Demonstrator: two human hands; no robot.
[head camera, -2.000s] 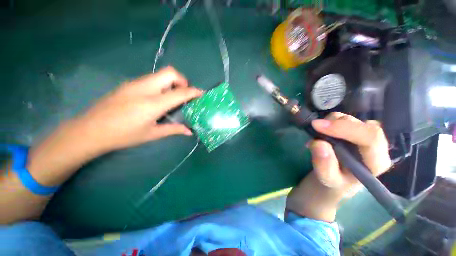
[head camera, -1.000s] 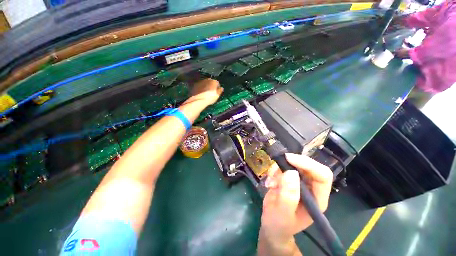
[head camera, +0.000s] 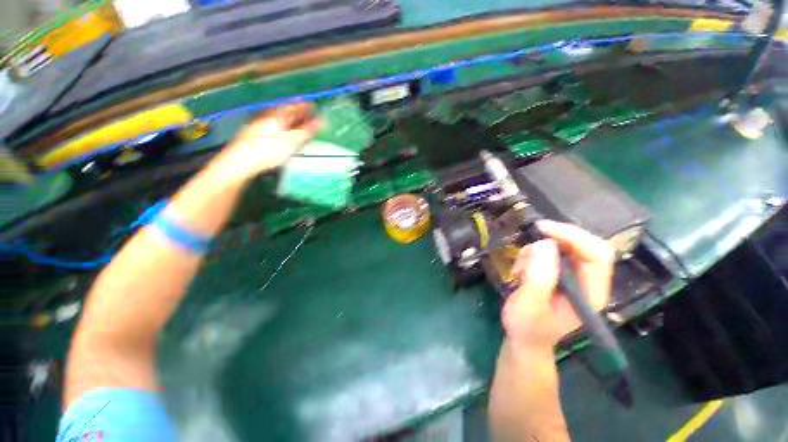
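My left hand (head camera: 275, 136), blurred and wearing a blue wrist band, is out over the dark strip. Its fingers are closed at the edge of a green circuit board (head camera: 346, 126). A second, brighter green board (head camera: 318, 175) shows just below the fingers. Blur hides how the two boards touch. My right hand (head camera: 557, 280) grips the black soldering iron (head camera: 590, 321), its barrel over the dark iron stand (head camera: 501, 246). A thin strand of solder wire (head camera: 289, 257) lies on the green mat below the boards.
A yellow tub (head camera: 406, 219) with silvery bits stands left of the black fan (head camera: 456, 246). A dark box (head camera: 581, 197) is behind the stand. Waiting boards (head camera: 404, 179) lie along the strip. A blue cord (head camera: 65, 259) runs left. A black bin (head camera: 721, 319) is at the right.
My left hand has gone from the bench board out to the strip, then left along it, where bright green boards now show at its fingers. My right hand keeps the iron, now over the stand.
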